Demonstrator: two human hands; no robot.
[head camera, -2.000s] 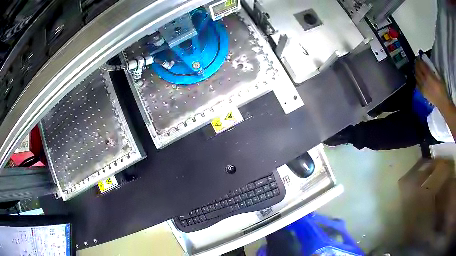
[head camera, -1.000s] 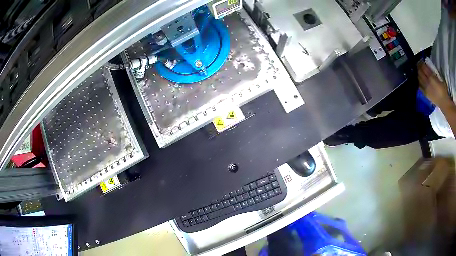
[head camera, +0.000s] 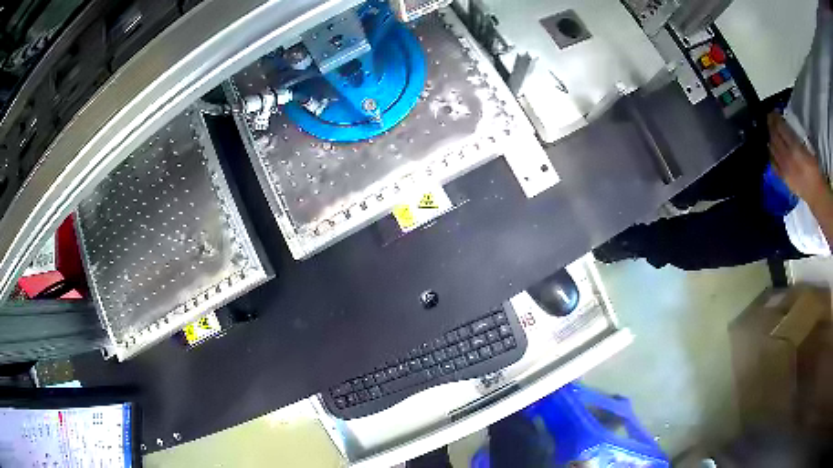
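Note:
Neither of my hands is in view. Nearest in front of me, a black keyboard (head camera: 429, 361) lies on a white pull-out drawer (head camera: 585, 343), with a black mouse (head camera: 555, 292) at its right end. Behind them, a grey metal plate with tiny holes (head camera: 365, 178) sits on the dark bench. A blue round machine head (head camera: 402, 78) is over its upper part. A second holed plate (head camera: 164, 242) is to the left. Both plates have yellow warning labels at their front edges.
A person's hand (head camera: 793, 151) shows at the right edge. A blue stool (head camera: 594, 425) is below the drawer, beside dark legs. A cardboard box (head camera: 763, 352) is at right, a monitor (head camera: 68, 439) at lower left, a control panel (head camera: 717, 73) at upper right.
The view has shifted slightly, and the small display at the top is more cut off. Dark legs show more at the bottom. No machine part has clearly moved.

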